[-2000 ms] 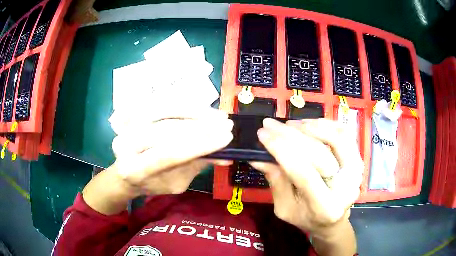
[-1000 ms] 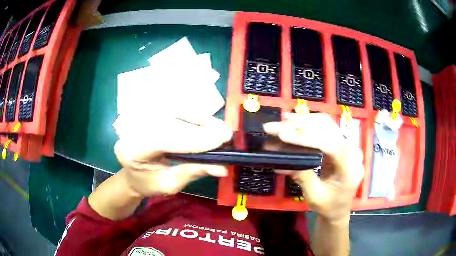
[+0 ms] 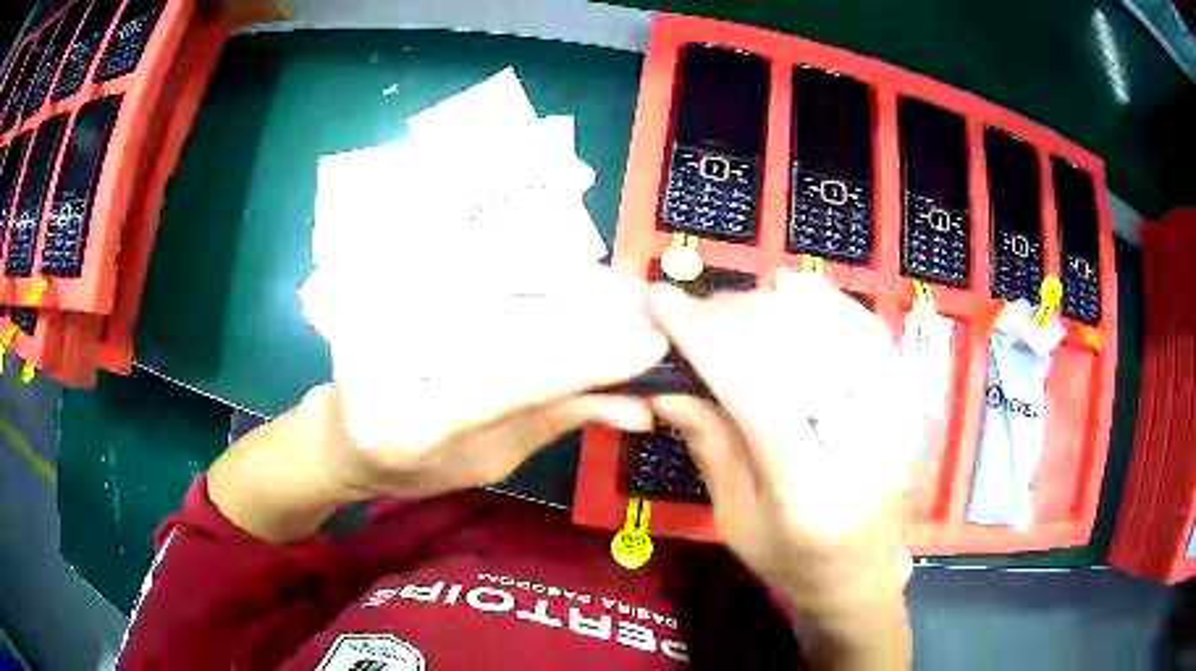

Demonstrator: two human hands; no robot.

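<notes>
My left hand (image 3: 479, 374) and my right hand (image 3: 800, 420) are together at the centre, both holding a black phone (image 3: 662, 376) between their fingers. The phone is mostly hidden by the fingers. It is above the near left part of an orange-red phone tray (image 3: 640, 249). The tray's far row holds several keypad phones (image 3: 828, 194) with yellow tags. In the near row a whitish phone sleeve (image 3: 1007, 426) lies in a pocket, and phones lie partly hidden under my hands. White loose sleeves (image 3: 446, 197) lie left of the tray.
Another orange-red tray stack (image 3: 121, 236) with keypad phones stands at the left on the green bench (image 3: 223, 288). More stacked orange-red trays (image 3: 1167, 393) stand at the right edge. A pale edge strip (image 3: 525, 19) runs along the far side. Grey floor shows at the lower right.
The phone was held wide and level, edge on. Now both hands have closed in around it and cover most of it. The view has shifted slightly.
</notes>
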